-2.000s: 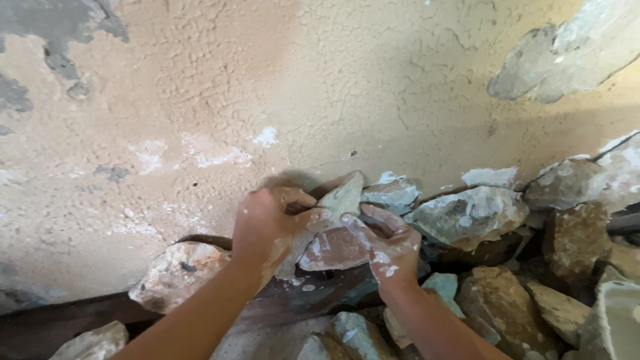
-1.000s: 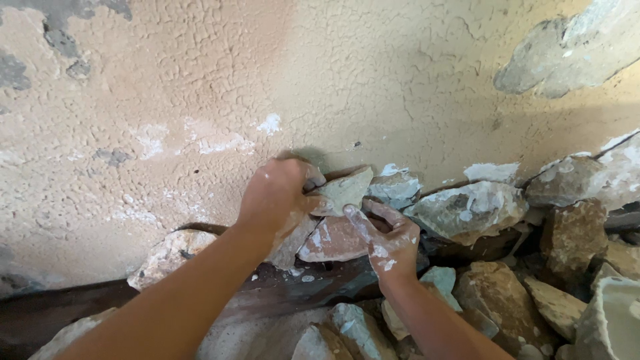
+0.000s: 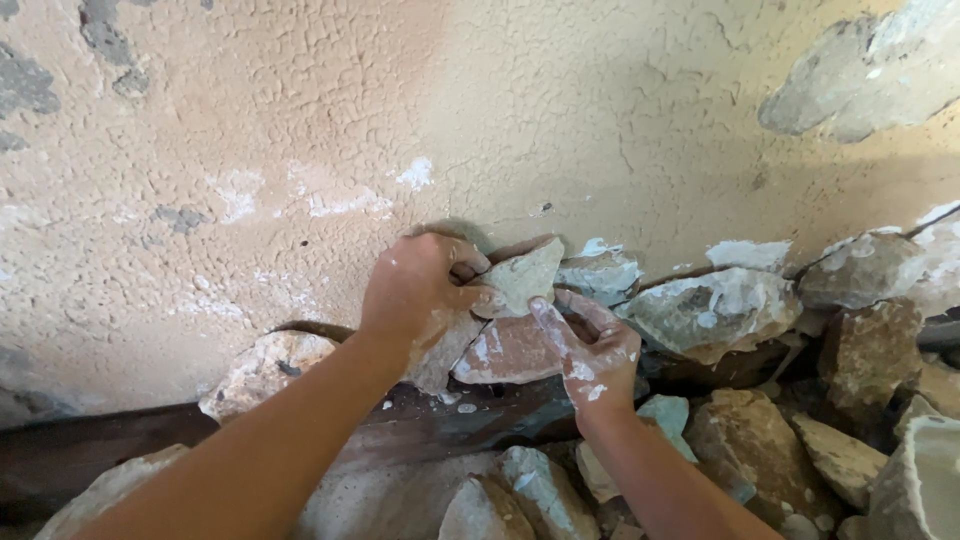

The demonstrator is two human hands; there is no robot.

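Note:
A pale grey-green flat stone [image 3: 527, 277] is held against the textured wall [image 3: 315, 150] between both hands. My left hand [image 3: 429, 289] grips its left end with thumb and fingers. My right hand [image 3: 596, 345] pinches its lower right edge, smeared with white paste. Just under it lies a reddish flat stone [image 3: 510, 351] with white smears, beside a grey stone [image 3: 444, 356] partly behind my left hand. To the right, a bluish-grey stone [image 3: 600, 277] and a larger white-smeared stone [image 3: 712, 311] lean on the wall. An orange-white stone [image 3: 262, 371] sits left, partly behind my left forearm.
A dark ledge [image 3: 450, 427] runs along the wall's foot. Loose rough stones [image 3: 757, 450] are piled at lower right, with more at the bottom middle [image 3: 547, 491]. A container with a white-crusted rim [image 3: 911, 465] stands at the lower right edge.
The held stone has changed its tilt slightly between my fingers, its right tip pointing more upward than one second ago. Both hands stay on it at nearly the same place.

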